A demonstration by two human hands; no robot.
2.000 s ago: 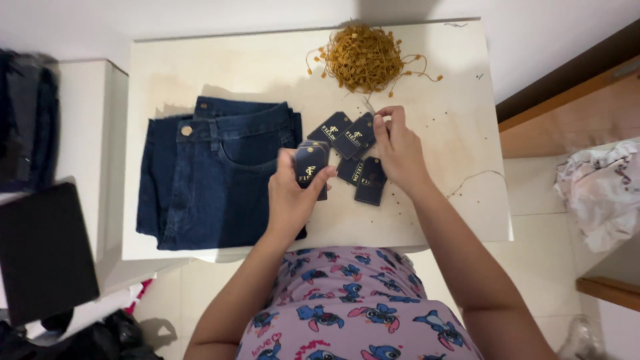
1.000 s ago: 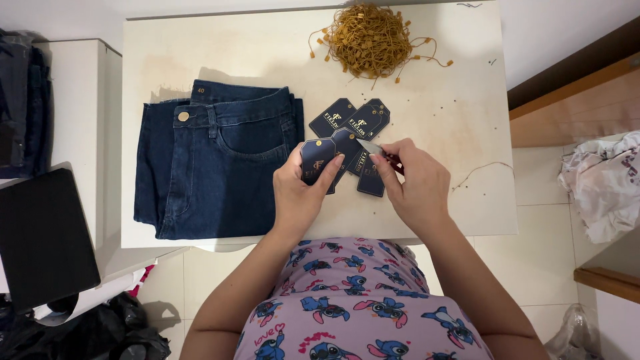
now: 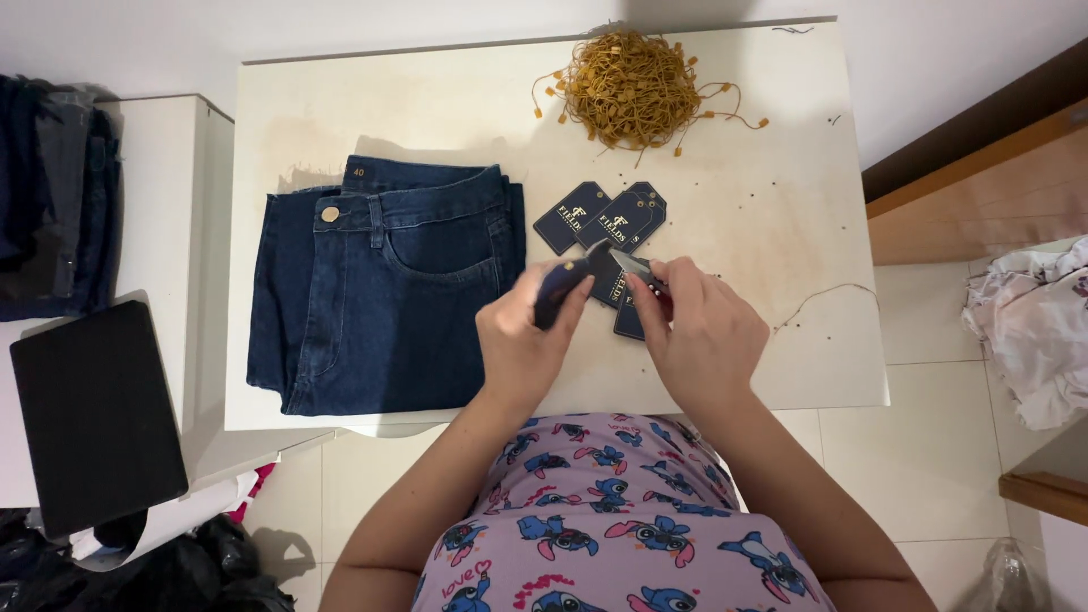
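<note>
My left hand (image 3: pixel 531 327) grips a stack of dark blue hang tags (image 3: pixel 559 289), tilted up above the table. Between the fingers and thumb of my right hand (image 3: pixel 701 319) is a small pointed metal tool (image 3: pixel 633 265), perhaps thread snips; its tip is at the edge of a held tag. Loose hang tags (image 3: pixel 625 219) with gold print and eyelets overlap on the table just beyond both hands. A heap of mustard tag strings (image 3: pixel 633 89) lies farther back. Folded dark blue jeans (image 3: pixel 408 289) rest left of my left hand.
The white table (image 3: pixel 790 365) bears dark specks and a loose thread (image 3: pixel 820 297) at right. A black flat panel (image 3: pixel 98 416) and stacked dark garments (image 3: pixel 59 204) are at left. Black plastic bags (image 3: pixel 195 552) lie lower left. Pale fabric (image 3: pixel 1033 327) hangs at right.
The tool in my right hand shows clearly since one second ago, and its tip remains by the held tags. My left hand has tilted the tags more steeply. Two seconds ago my right hand was farther back.
</note>
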